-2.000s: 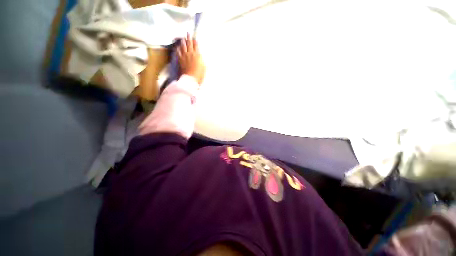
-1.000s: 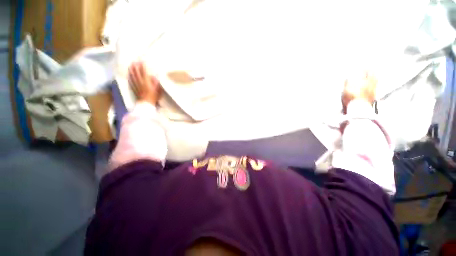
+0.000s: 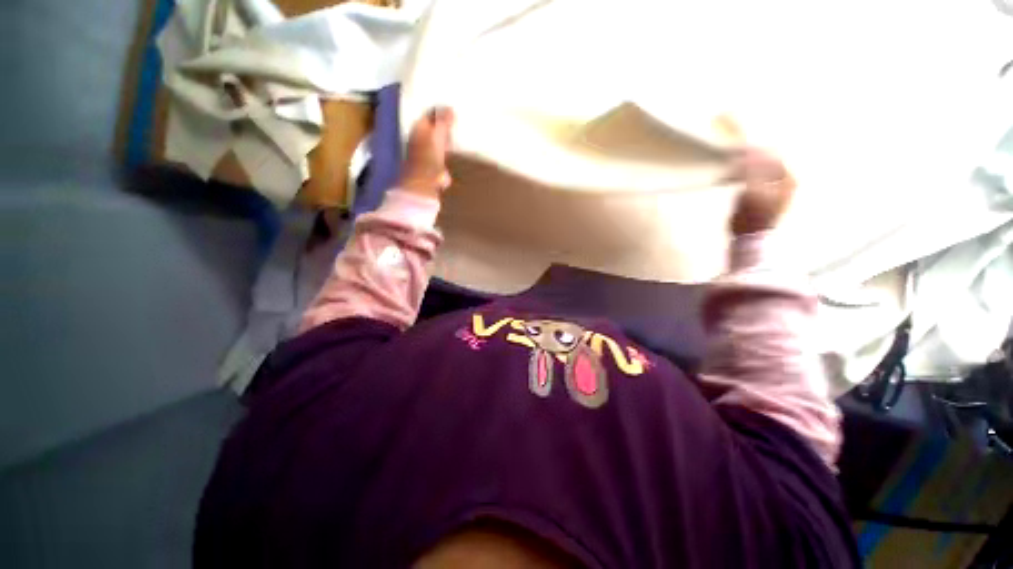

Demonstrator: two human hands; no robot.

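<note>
Cream-white fabric (image 3: 878,122) covers most of the table and glares bright. A fabric layer (image 3: 555,167) is lifted along its near edge, with a shaded gap under it. My left hand (image 3: 431,150) grips this layer at its left end. My right hand (image 3: 762,187) is blurred and holds the same edge at the right, fingers closed. A lower fabric layer (image 3: 505,239) lies along the near side. The purple-blue table cover (image 3: 633,300) shows below it.
Crumpled cream offcuts (image 3: 256,145) hang over a cardboard box (image 3: 336,167) with blue tape at upper left. More loose cloth (image 3: 955,289) lies at the right. Black loop handles (image 3: 889,372) show at the table's right edge. Another carton (image 3: 933,500) stands below right.
Both hands lay on the cloth one second ago; now they hold the raised edge of a layer and are closer together. The view has shifted. Two seconds ago only my left hand was visible on the cloth.
</note>
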